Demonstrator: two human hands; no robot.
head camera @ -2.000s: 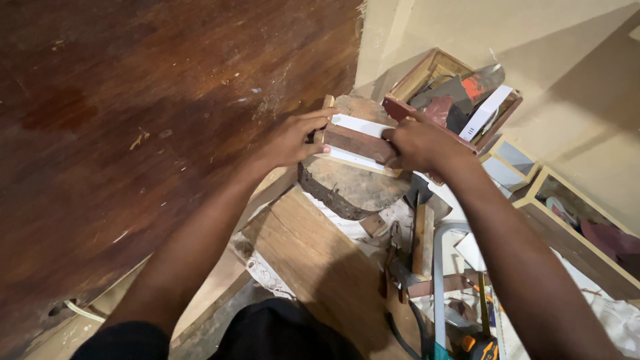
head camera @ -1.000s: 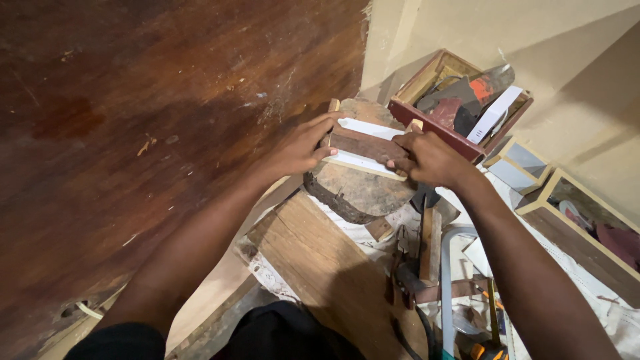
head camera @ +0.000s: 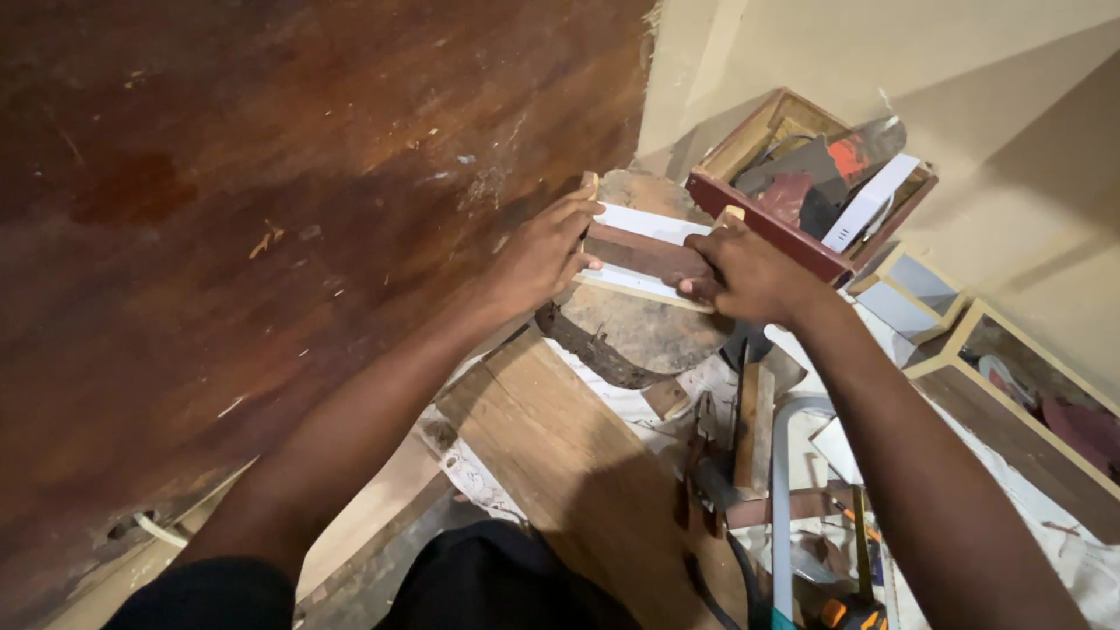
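Observation:
A small white open frame or box with light wooden edges [head camera: 643,287] rests on a round wooden stump [head camera: 647,328]. Lying along it is a dark brown wooden strip [head camera: 647,252]. My left hand [head camera: 551,249] grips the left end of the frame, fingers over its edge. At the right end, my right hand [head camera: 744,267] holds the frame with its thumb and fingers by the strip's end. The undersides of both hands' grips are hidden.
A reddish wooden box [head camera: 770,219] with tools stands behind on the right. Further right are a small box [head camera: 910,293] and a longer wooden box [head camera: 1006,411]. A wooden board [head camera: 569,437], a hacksaw frame [head camera: 781,490] and pliers [head camera: 704,429] lie nearer. A large brown wooden panel [head camera: 306,219] fills the left.
My right hand's fingers have shifted at the right end of the frame since two seconds ago. My left hand stays at the left end.

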